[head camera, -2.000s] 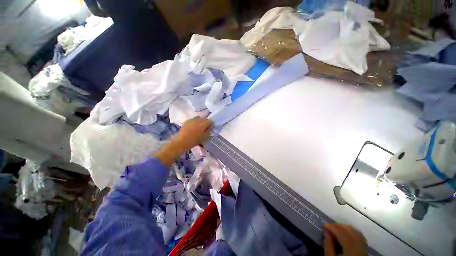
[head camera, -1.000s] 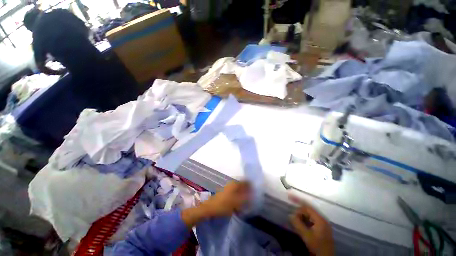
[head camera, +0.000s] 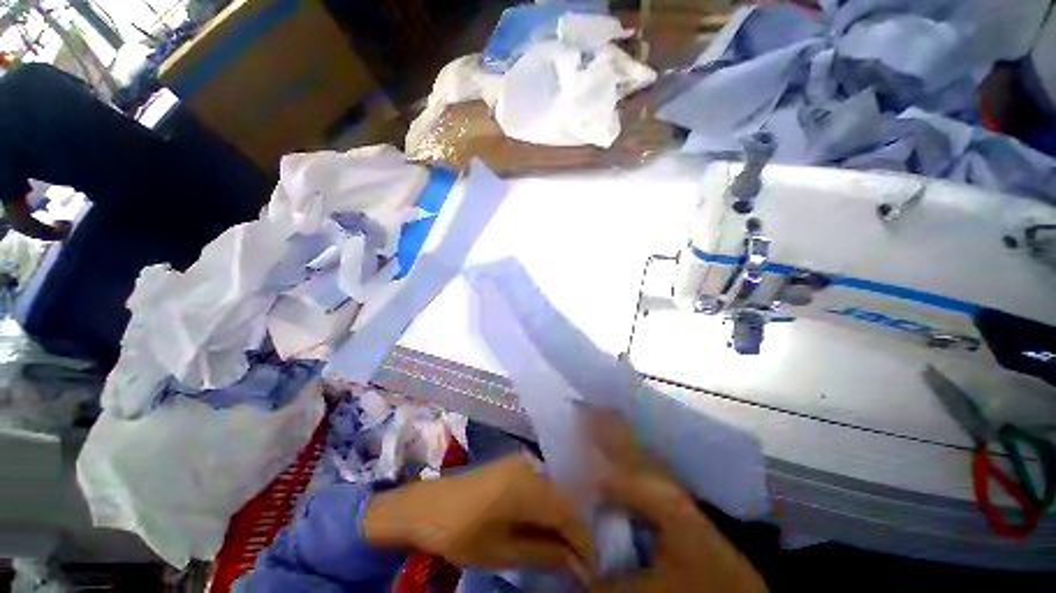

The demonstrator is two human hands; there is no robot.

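A long pale blue fabric strip [head camera: 527,324] is folded over, with its far end on the white table and its near end in my hands. My left hand [head camera: 492,515] holds it from the left, partly blurred. My right hand [head camera: 666,527] is close beside it on the right, fingers on the fabric; the fingertips are blurred. A wider pale blue part [head camera: 701,446] lies over the table's front edge, to the right of my hands. Another pale blue strip [head camera: 423,278] lies along the left table end.
A white sewing machine [head camera: 857,278] stands right, with open scissors [head camera: 996,452] in front. White cloth [head camera: 209,301] is heaped left above a red scrap basket [head camera: 272,504]. Blue pieces [head camera: 857,70] lie behind the machine. A plastic-wrapped package [head camera: 463,139] is at the back; a person [head camera: 93,185] is far left.
My left hand took up a strip from the left table end and brought it right. My right hand has come to it, and both hands are now together on the fabric. The view has turned right.
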